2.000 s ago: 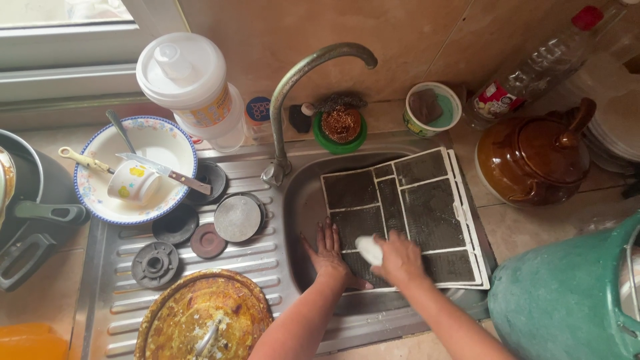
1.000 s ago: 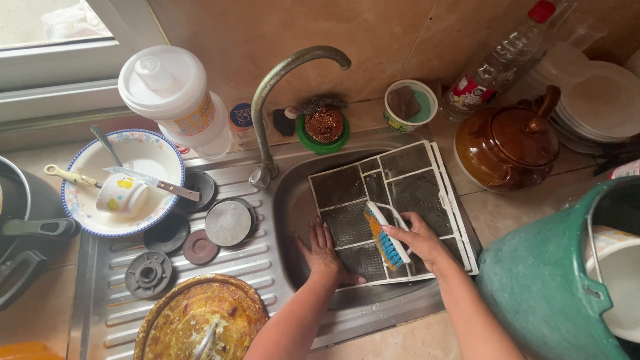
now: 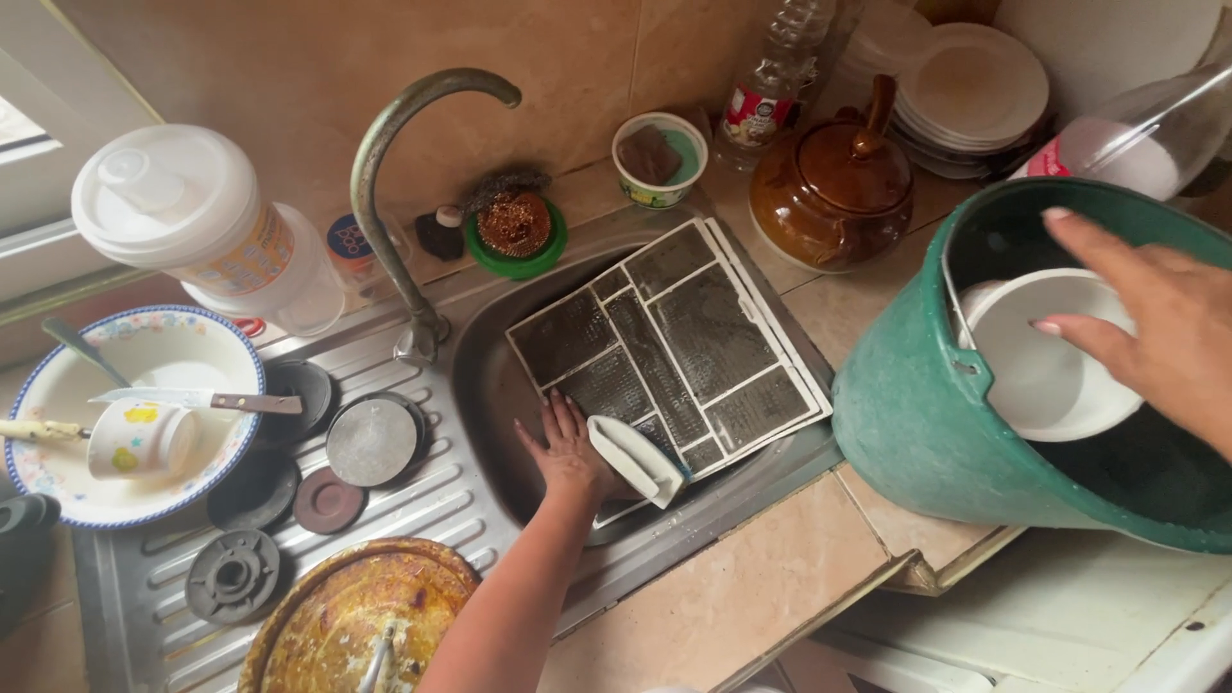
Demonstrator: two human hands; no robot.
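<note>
A white-framed mesh filter panel [image 3: 674, 346] lies tilted in the steel sink basin [image 3: 481, 385]. My left hand [image 3: 570, 450] presses on its lower left corner with spread fingers. Beside that hand a scrubbing brush [image 3: 635, 460] rests on the panel, its white back up and its bristles mostly hidden. My right hand [image 3: 1145, 308] is over the green plastic bucket [image 3: 905, 385], fingers apart, holding nothing. Under it, inside the bucket, sits a white plastic bowl [image 3: 1049, 375]; whether the fingers touch it, I cannot tell.
The faucet [image 3: 371, 192] arches up at the basin's back left. Behind stand a green dish with a copper scourer [image 3: 513, 223], a small tub [image 3: 660, 159] and a brown lidded pot [image 3: 833, 192]. Burner parts [image 3: 373, 443], a stained round lid [image 3: 356, 616] and a bowl with a knife [image 3: 135, 414] are at left.
My right hand has let go of the brush, now lying on the panel, and moved right to above the bucket. My left hand stays at the panel. The view has shifted right.
</note>
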